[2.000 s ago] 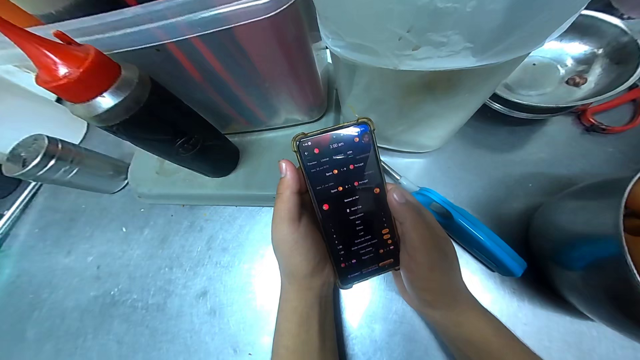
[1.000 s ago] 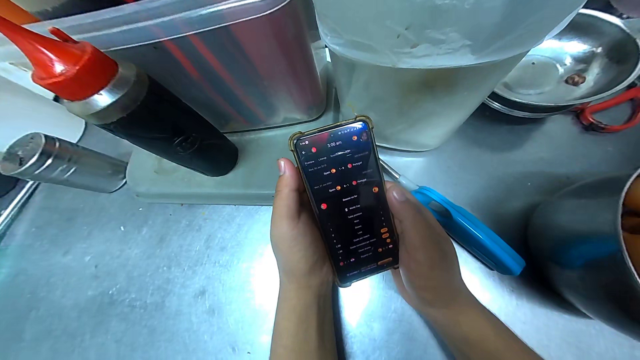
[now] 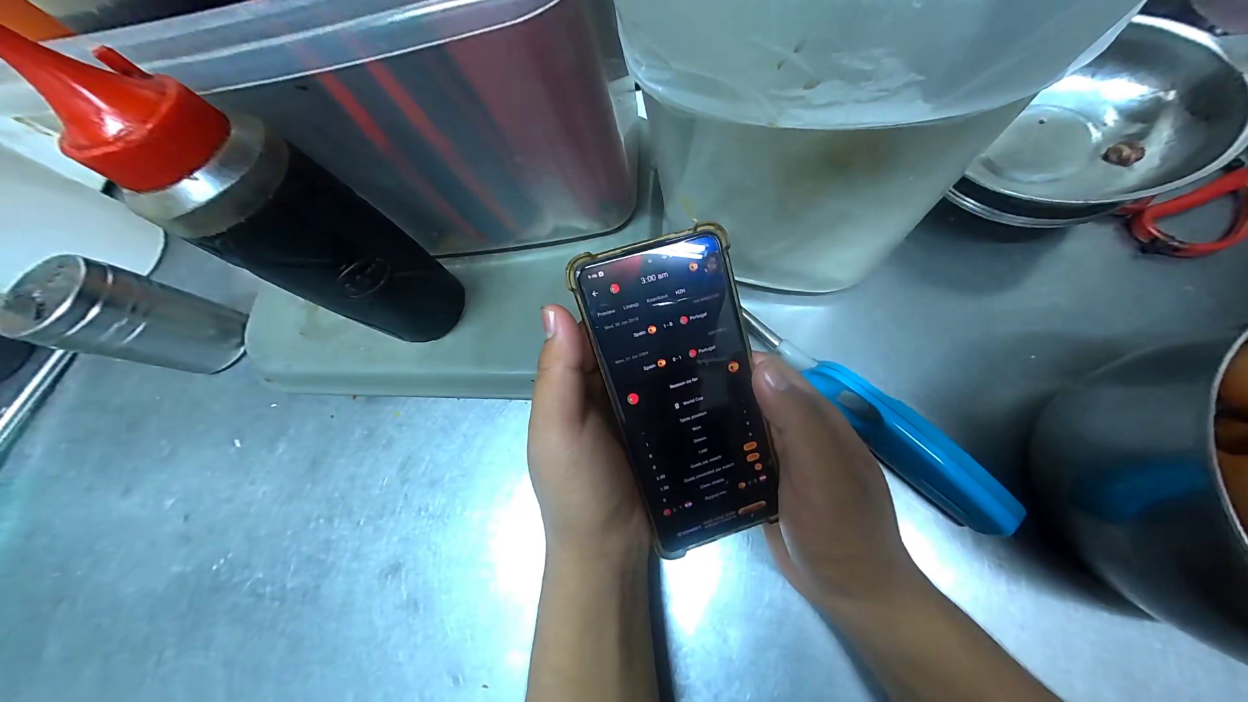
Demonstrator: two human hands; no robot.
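Note:
A smartphone [image 3: 680,419] in a clear case with raised corners is held upright between both hands, above the metal counter, its lit dark screen facing me. My left hand [image 3: 590,439] grips its left edge, thumb along the side. My right hand [image 3: 829,478] holds the lower right edge, thumb beside the screen. The fingers behind the phone are hidden. Just right of the phone lies a tool with a blue plastic handle [image 3: 926,448] and a thin metal shaft, partly covered by my right hand and the phone.
Behind stand a black squeeze bottle [image 3: 341,253] with a red nozzle, a clear plastic bin [image 3: 526,127] and a translucent tub [image 3: 780,185] near a green-grey board [image 3: 390,366]. A metal shaker [image 3: 146,317] is at left. Metal pans [image 3: 1053,127], a red handle [image 3: 1185,219] and a steel pot [image 3: 1141,468] are at right.

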